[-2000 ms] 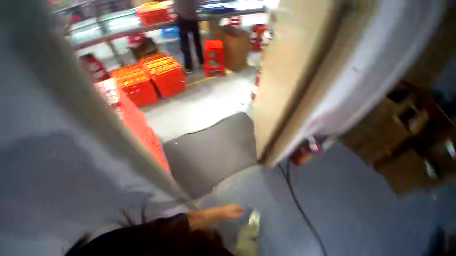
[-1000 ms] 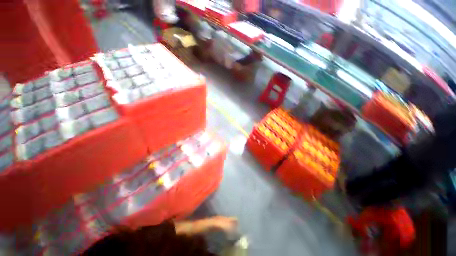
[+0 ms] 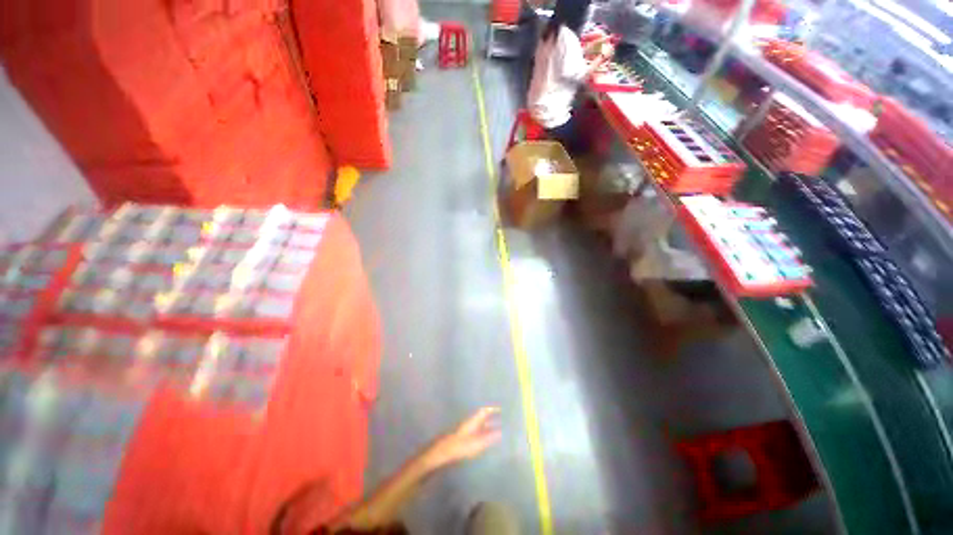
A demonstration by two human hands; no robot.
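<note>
My left hand (image 3: 470, 437) is at the bottom centre, over the grey floor. It is a little blurred, its fingers are extended, and nothing shows in it. My right hand is out of the picture. Stacks of red trays (image 3: 329, 366) stand close by at the lower left, to the left of my left hand. Their top trays hold rows of greyish bagged units (image 3: 235, 266), some with yellow spots. My left hand is apart from these stacks.
Tall red stacks (image 3: 230, 94) rise at the upper left. A yellow line (image 3: 506, 261) runs along the floor. On the right is a green bench (image 3: 836, 418) with red trays (image 3: 747, 246) and a dark row. A red stool (image 3: 747, 470), an open carton (image 3: 538, 193) and a seated person (image 3: 557, 73) are beside it.
The view has swung from a doorway to the tray stacks, and now looks along the aisle. The two orange-topped stacks have left the view. My left hand stays low and empty.
</note>
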